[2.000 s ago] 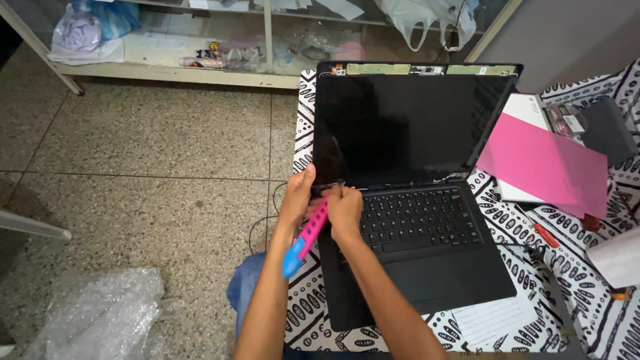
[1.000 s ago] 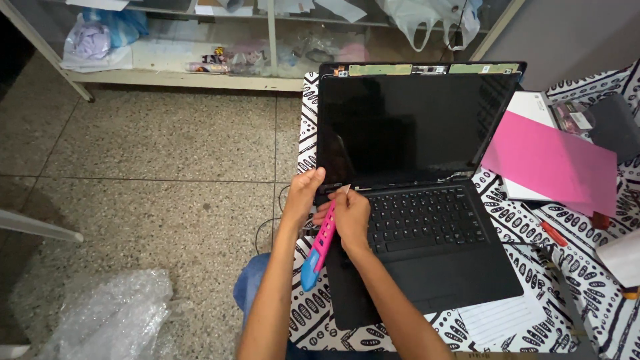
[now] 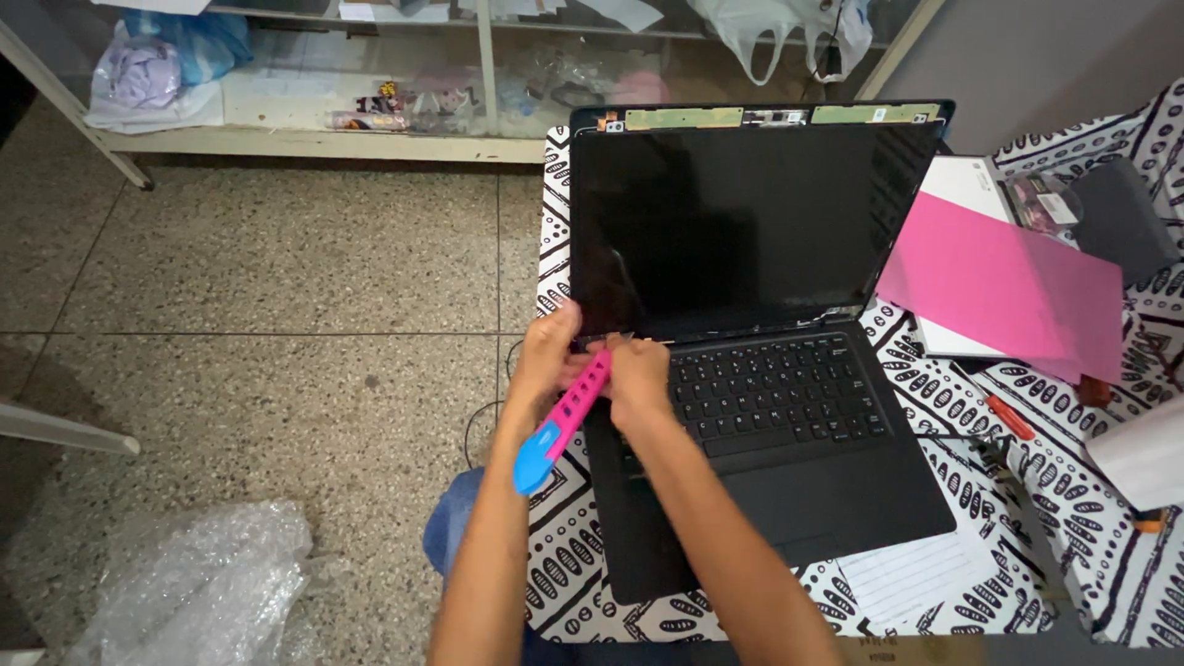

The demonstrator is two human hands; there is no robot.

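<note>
An opened black laptop [image 3: 805, 499] rests on a black-and-white patterned cloth, its screen [image 3: 740, 222] raised and the bezel off along the top, where circuit strips and a camera module show. My right hand [image 3: 640, 370] grips a pink tool handle with a blue end [image 3: 564, 421], which slants down to the left; the tool's tip is hidden near the left screen hinge. Beside it, my left hand [image 3: 550, 356] is at the lower left corner of the screen, thumb raised along the edge, fingers partly hidden. Whether those fingers pinch a small part cannot be told.
Right of the laptop lie a pink sheet [image 3: 1017, 287], a red-handled tool [image 3: 1008, 416] and a small clear case [image 3: 1045, 203]. Lined paper [image 3: 906, 573] sticks out under the laptop's front edge. Bubble wrap [image 3: 203, 592] lies on the floor; a shelf unit [image 3: 342, 145] stands behind.
The pink and blue handle has swung to a more slanted angle, its blue end now further left than one second ago. Both hands remain by the left hinge.
</note>
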